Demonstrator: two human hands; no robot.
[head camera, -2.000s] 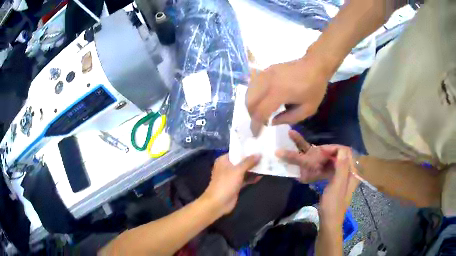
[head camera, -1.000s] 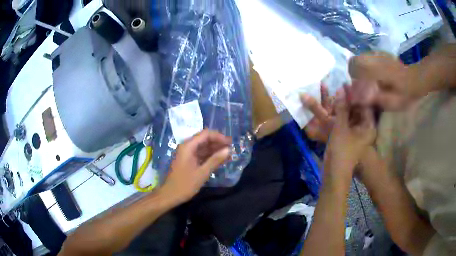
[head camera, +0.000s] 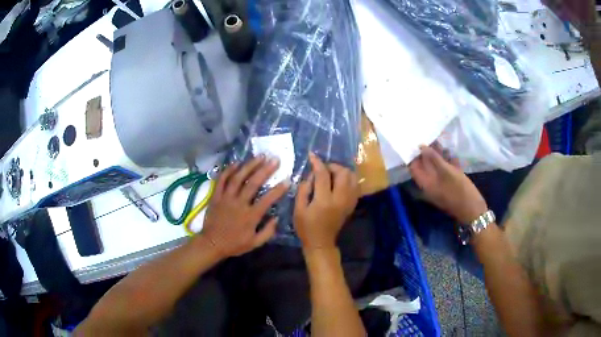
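A clear plastic bag with dark blue-grey contents (head camera: 296, 85) lies in front of me, beside the sewing machine. A small white label (head camera: 275, 153) shows on it. My left hand (head camera: 240, 207) lies on the bag's near left part, fingers spread, fingertips at the label's lower left edge. My right hand (head camera: 326, 204) rests on the bag to the right of the label, its fingers bent; whether it pinches the plastic is hidden. Another person's hand, with a metal-strap watch (head camera: 478, 227), touches the near corner of a large white sheet (head camera: 405, 85) at the right.
The sewing machine (head camera: 148, 92) stands at the left, with dark thread cones (head camera: 235, 36) behind it. Green-and-yellow-handled scissors (head camera: 191, 201), a slim silver tool (head camera: 140, 203) and a black slab-shaped phone (head camera: 85, 227) lie nearby. Another bag (head camera: 455, 39) lies far right. A blue crate (head camera: 414, 276) is below.
My right hand has left the other person's hands and come onto the bag. My left hand has spread flat there. The other person's hand now touches the sheet. The view has shifted.
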